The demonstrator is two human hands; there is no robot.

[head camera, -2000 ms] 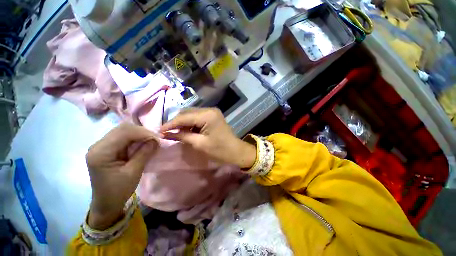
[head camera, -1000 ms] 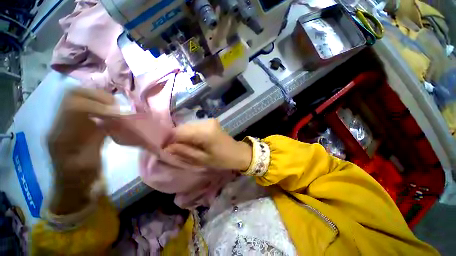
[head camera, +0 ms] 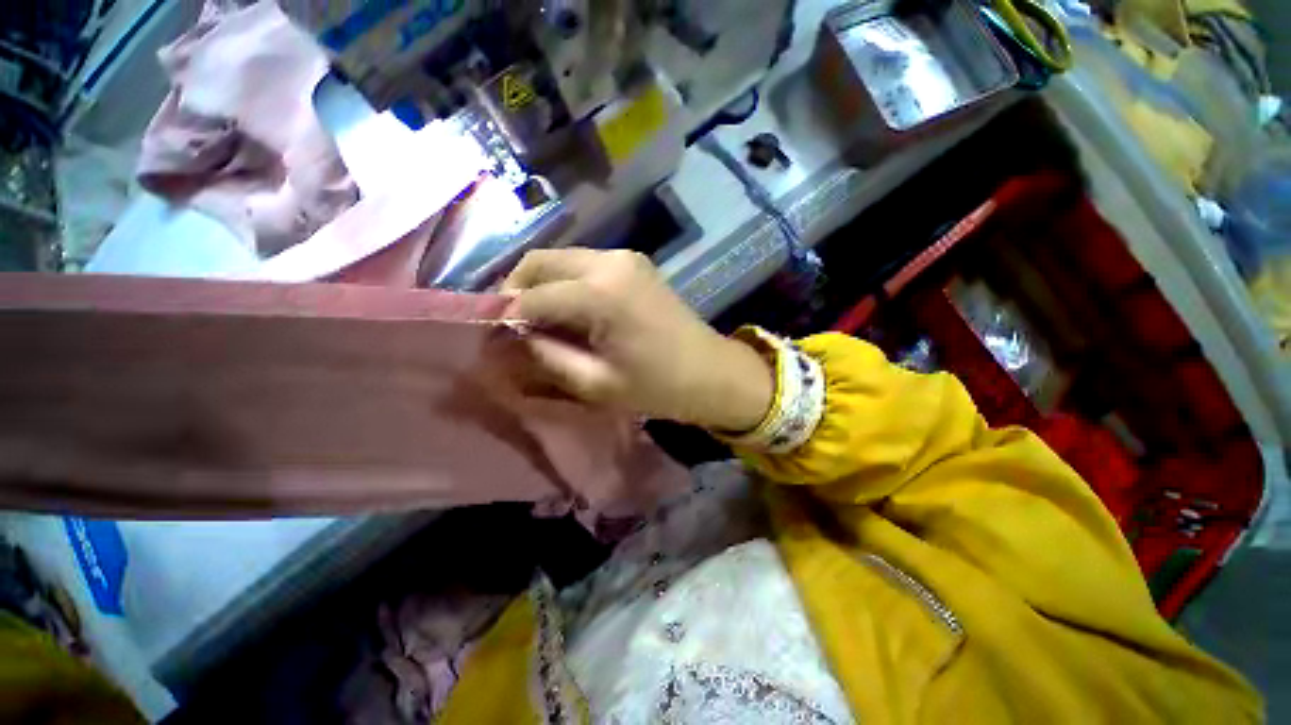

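Note:
A pink garment piece (head camera: 283, 404) is stretched flat from my right hand to the left picture edge, over the table front. My right hand (head camera: 602, 333) pinches its upper edge between thumb and fingers, just in front of the needle area. A narrow folded strip runs along that edge. My left hand is out of the picture; only a blurred yellow sleeve shows at the lower left. The white overlock machine (head camera: 623, 128) is behind my right hand. A pink part of the fabric lies by its metal plate.
Crumpled pink fabric (head camera: 248, 128) lies left of the machine. A metal tin (head camera: 920, 64) with yellow-green handles (head camera: 1041, 43) beside it is at the upper right. A red basket (head camera: 1196, 411) is below the table at right. More pink pieces (head camera: 439, 637) are near my lap.
My left hand has moved left out of the picture, and the pink piece is now pulled out long and flat. My right hand still pinches its edge, slightly higher and further right.

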